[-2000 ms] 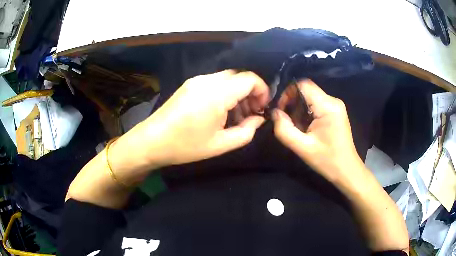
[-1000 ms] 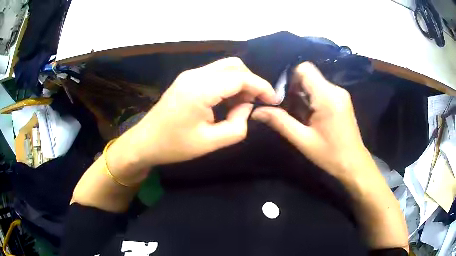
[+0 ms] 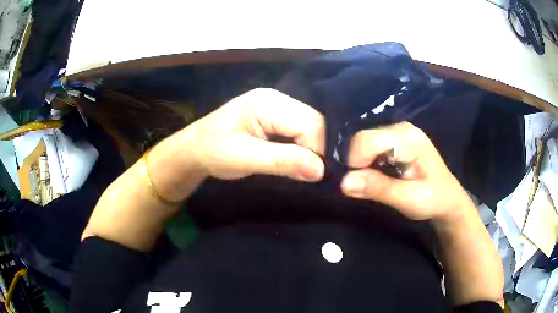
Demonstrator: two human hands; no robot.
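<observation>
The dark garment (image 3: 367, 70) hangs over the table's front edge and runs down between my hands. A white strip (image 3: 384, 105) shows broken and jagged along its dark edge. My left hand (image 3: 269, 137) pinches the cloth between thumb and fingers. My right hand (image 3: 398, 168) pinches the same cloth just to the right, its thumb low. A small shiny thing, perhaps a tool (image 3: 391, 164), shows partly inside my right hand; the fingers hide most of it. The cloth between the fingertips is too dark to make out.
The white table (image 3: 214, 27) with a brown edge curves across the top. Black-handled shears (image 3: 526, 24) lie at its right. Papers (image 3: 532, 205) are piled on the right, more papers (image 3: 52, 159) on the left. Yellow tubing (image 3: 30, 129) shows at the left.
Both hands have moved down towards me, with the fingertips a little apart. The garment's top has shifted, and more of the white strip shows than one second ago.
</observation>
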